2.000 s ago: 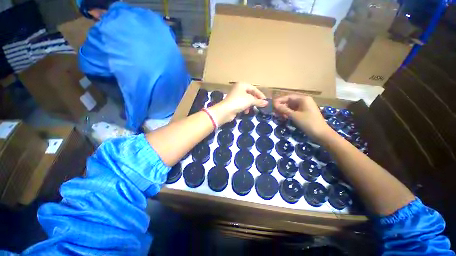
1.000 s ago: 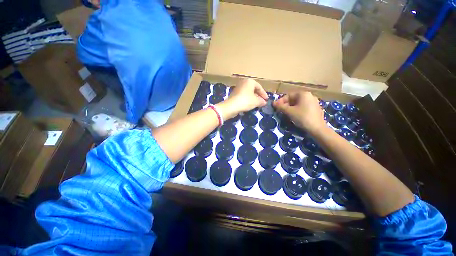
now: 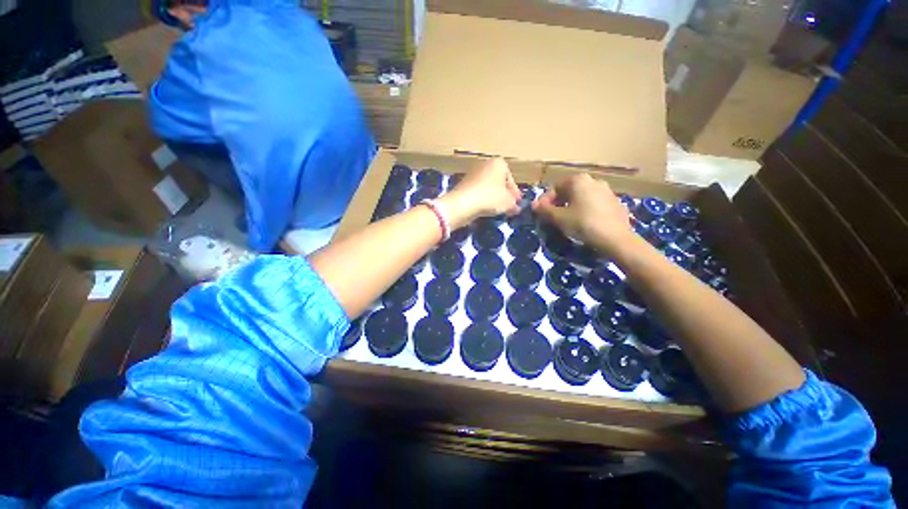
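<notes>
Round black parts (image 3: 528, 352) stand in rows in a white tray (image 3: 509, 376) inside an open carton (image 3: 468, 390). The parts on the left look matte; those on the right are glossy with bright spots. My left hand (image 3: 488, 191) and my right hand (image 3: 585, 211) are close together over the rear rows, fingertips pinched near one black part. Whether a small piece is between the fingertips of either hand is too small to tell.
The carton's lid (image 3: 533, 89) stands up behind the parts. A person in a blue smock (image 3: 289, 119) bends over at the left, beside a plastic bag of white pieces (image 3: 204, 254). More cartons (image 3: 100, 286) stand at left and behind right (image 3: 762, 109).
My hands have stayed over the rear rows, with fingertips shifting slightly. The grey disc seen between them a second ago no longer shows clearly. The view has shifted a little.
</notes>
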